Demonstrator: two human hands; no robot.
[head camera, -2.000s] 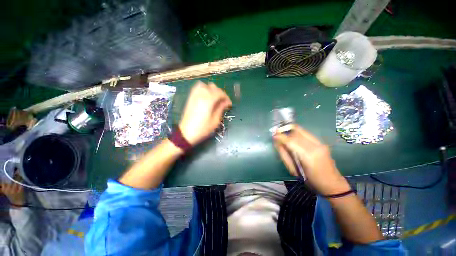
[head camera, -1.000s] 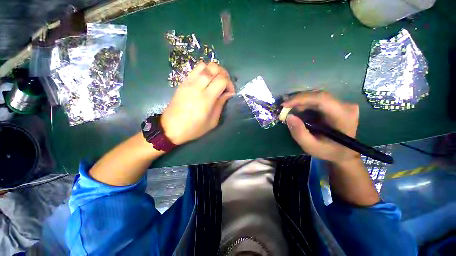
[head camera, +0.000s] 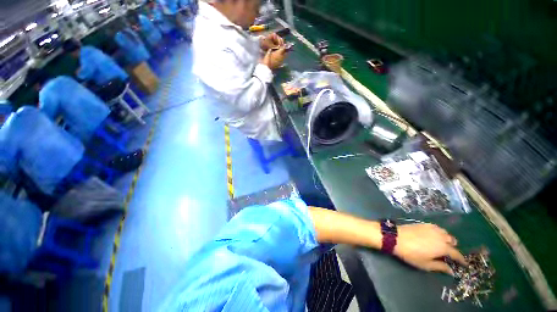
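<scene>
My left hand reaches over the green-matted bench, with its fingertips at the edge of a loose heap of small metal components. The fingers are slightly bent, and I cannot tell if they pinch a piece. A clear zip bag of components lies beyond the hand. A solder spool is past the bag. My right hand, the soldering iron and the circuit boards are not in view.
A round black fan-like object with a white cord stands farther along the bench. A person in white works beyond it. A pale rail runs along the back. Workers in blue sit across the yellow-striped aisle.
The view has swung left along the bench, so my right hand, the iron and the boards have left the picture. My left hand is now at the component heap.
</scene>
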